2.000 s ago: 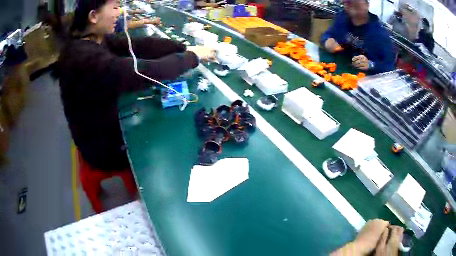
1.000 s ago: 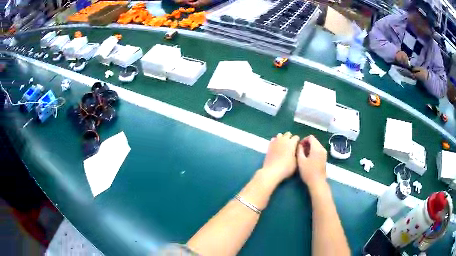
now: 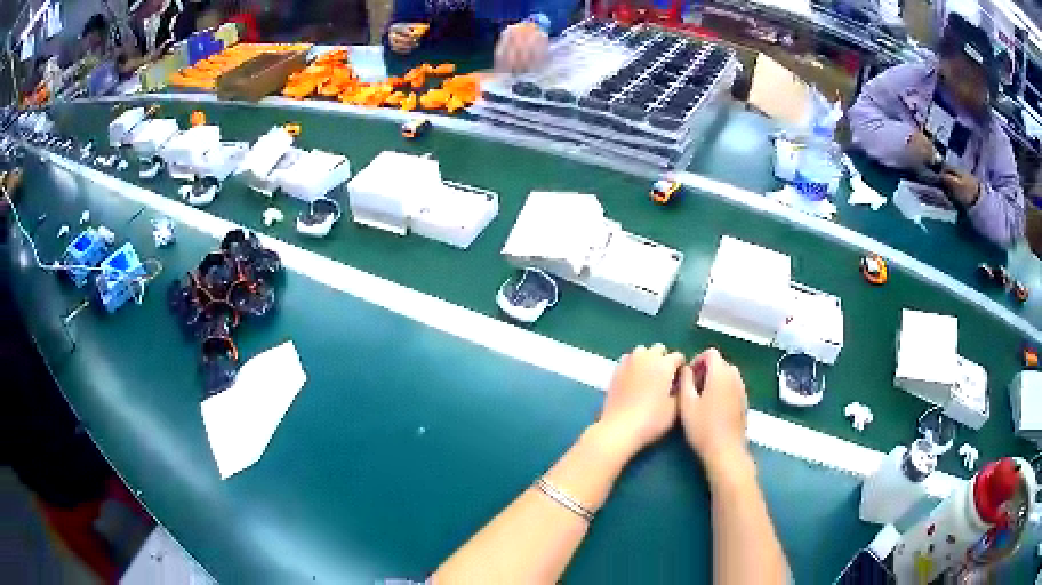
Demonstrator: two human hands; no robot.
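Note:
My left hand (image 3: pixel 643 394) and my right hand (image 3: pixel 713 402) are together over the white strip (image 3: pixel 457 322), fingers curled inward and touching. Whatever may be between the fingers is hidden. Just right of my right hand, an open charging case (image 3: pixel 801 379) stands on the green belt beside an open white retail box (image 3: pixel 748 288). A pair of white earbuds (image 3: pixel 858 415) lies right of that case. Another charging case (image 3: pixel 528 295) lies to the left, beside a retail box (image 3: pixel 556 232).
Dark case shells (image 3: pixel 224 286), a white paper sheet (image 3: pixel 254 409) and blue units (image 3: pixel 119 278) lie left. A white dispenser bottle (image 3: pixel 899 483) and a red-capped drink bottle (image 3: pixel 962 520) stand front right. Two people work across the belt near stacked trays (image 3: pixel 623 86).
My hands came left from the far right front, clear of the charging case there, and now stay together over the strip. The view swung right, then tipped up slightly.

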